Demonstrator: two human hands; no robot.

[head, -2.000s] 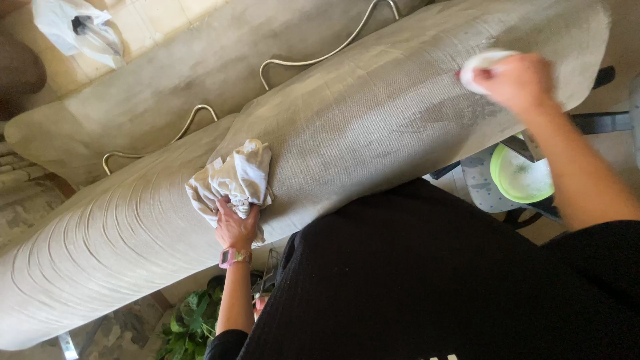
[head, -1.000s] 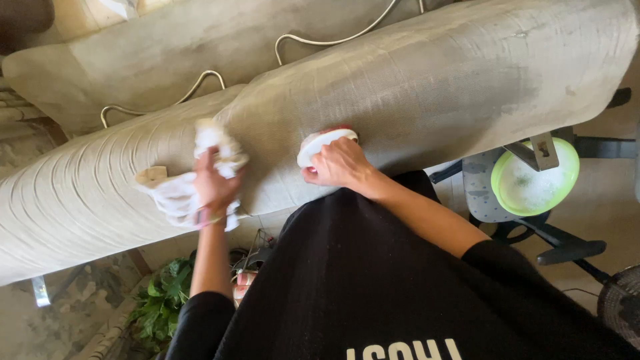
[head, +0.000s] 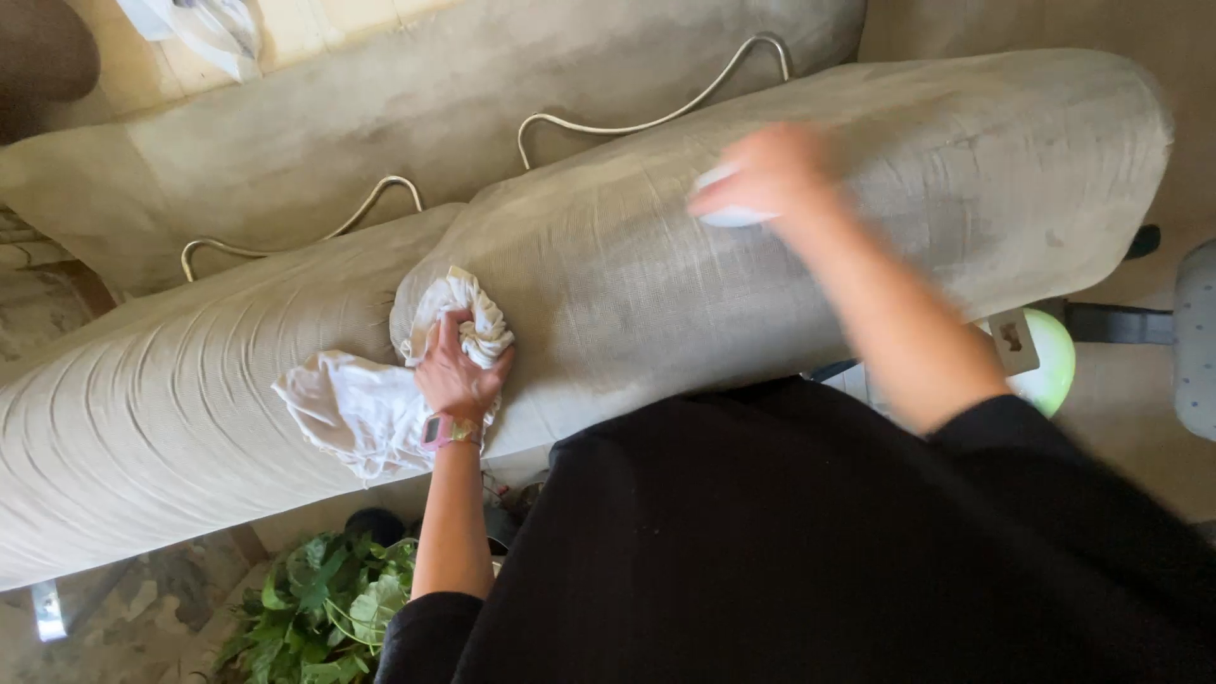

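Observation:
A long beige fabric sofa cushion (head: 646, 275) lies across the view, with darker, damp-looking patches on its right part. My left hand (head: 463, 370), a pink watch at its wrist, grips a bunched white cloth (head: 361, 408) against the cushion near the seam; part of the cloth spreads out to the left. My right hand (head: 774, 171), blurred by motion, holds a white rounded brush or pad (head: 733, 216) over the right part of the cushion. Its underside is hidden.
Curved metal wires (head: 655, 123) stand between the cushion and a second beige upholstered piece (head: 361, 104) behind. A green bowl (head: 1050, 361) sits partly behind my right forearm, beside a grey chair (head: 1195, 342). A leafy plant (head: 323, 608) is below at left. A plastic bag (head: 214, 33) lies at the top left.
From one second ago, my right hand has moved from near the middle of the cushion up and to the right with the white object. My left hand has shifted toward the seam, still gripping the cloth.

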